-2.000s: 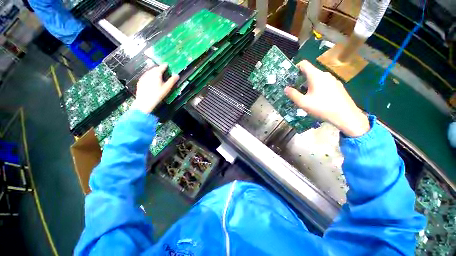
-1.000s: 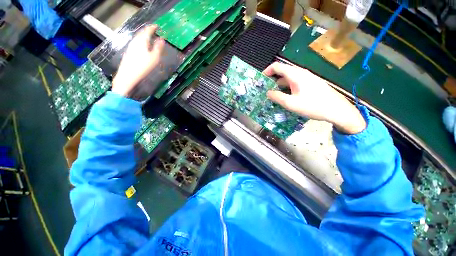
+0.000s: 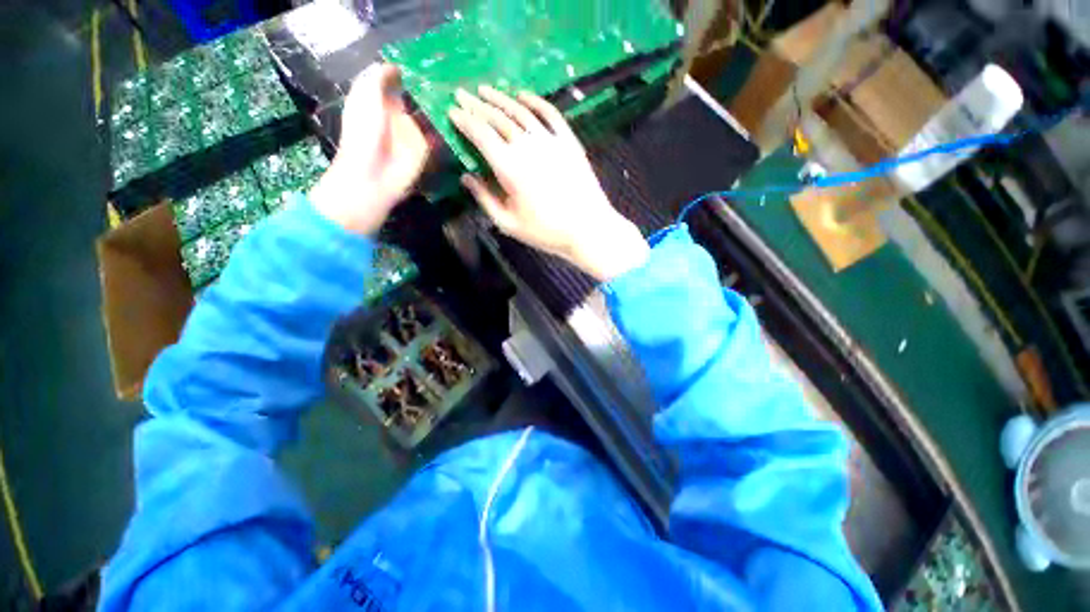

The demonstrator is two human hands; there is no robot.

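A shiny green board panel [image 3: 538,50] lies on top of the layered stack at the top centre. My right hand [image 3: 532,173] rests palm down on its near part, fingers spread. My left hand [image 3: 380,150] is upright at the panel's left corner, its fingertips by the edge; it holds nothing that I can see. The populated circuit board seen earlier in my right hand is not visible now. The ribbed black rack [image 3: 645,197] is partly hidden by my right hand and sleeve.
Populated board stacks [image 3: 197,108] stand at left beside an open cardboard box [image 3: 144,299]. A carrier fixture with brown clips [image 3: 410,368] is low near my legs. The conveyor rail [image 3: 610,359] runs under my right sleeve. A bottle stand [image 3: 837,225], blue cord [image 3: 885,171] and small fan [image 3: 1070,488] are at right.
My right hand has moved left from over the conveyor onto the green panel, and the circuit board is no longer seen in it. My left hand stays at the stack. The view has turned.
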